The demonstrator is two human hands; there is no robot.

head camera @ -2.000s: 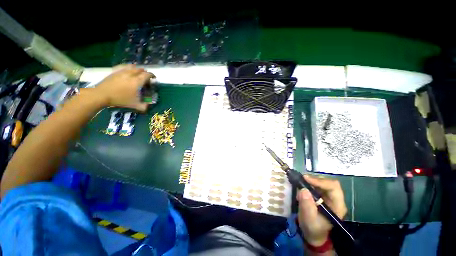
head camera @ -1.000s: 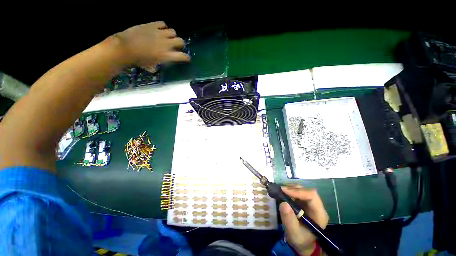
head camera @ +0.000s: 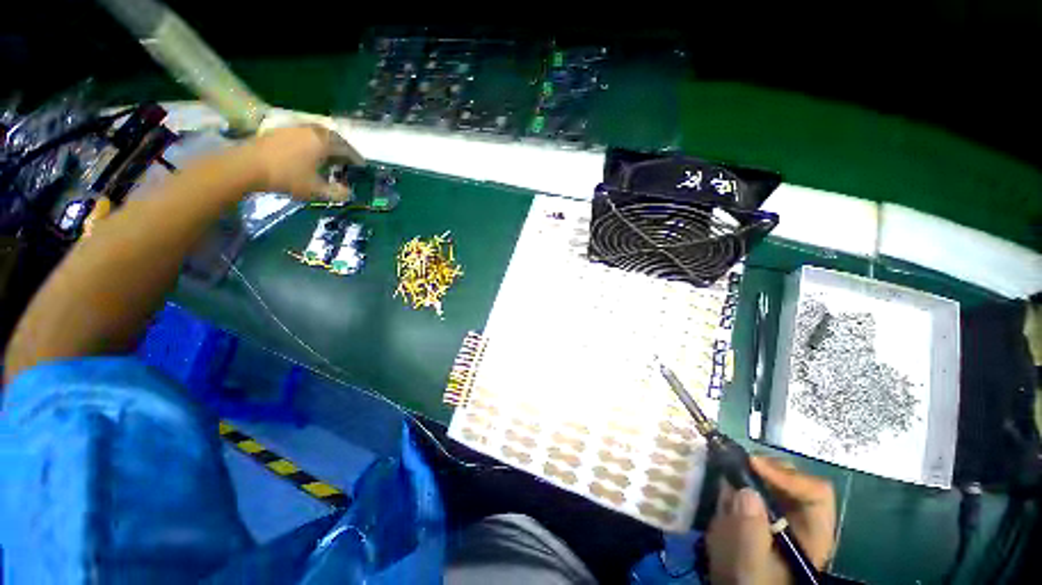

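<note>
My right hand [head camera: 768,520] holds the black soldering iron [head camera: 737,463] like a pen, its thin metal tip over the white work sheet [head camera: 583,331]. My left hand [head camera: 299,162] is at the back left, fingers bent down at a small dark board module; whether it grips the module cannot be told. Another small green module [head camera: 384,190] lies just right of the fingers. Two white-and-green modules [head camera: 336,245] lie nearer me. A pile of brass pins [head camera: 429,272] lies left of the sheet, and a short row of pins [head camera: 465,369] lines the sheet's left edge.
The black fume fan [head camera: 674,229] stands at the sheet's back edge. A thin dark stick [head camera: 760,366] lies between the sheet and the white parts tray [head camera: 944,394]. Larger circuit boards [head camera: 480,89] lie behind the white ledge. A pale tube [head camera: 200,63] slants at back left.
My left hand has come down from the circuit boards behind the ledge to the small modules at back left. My right hand still holds the iron over the sheet. The view has shifted.
</note>
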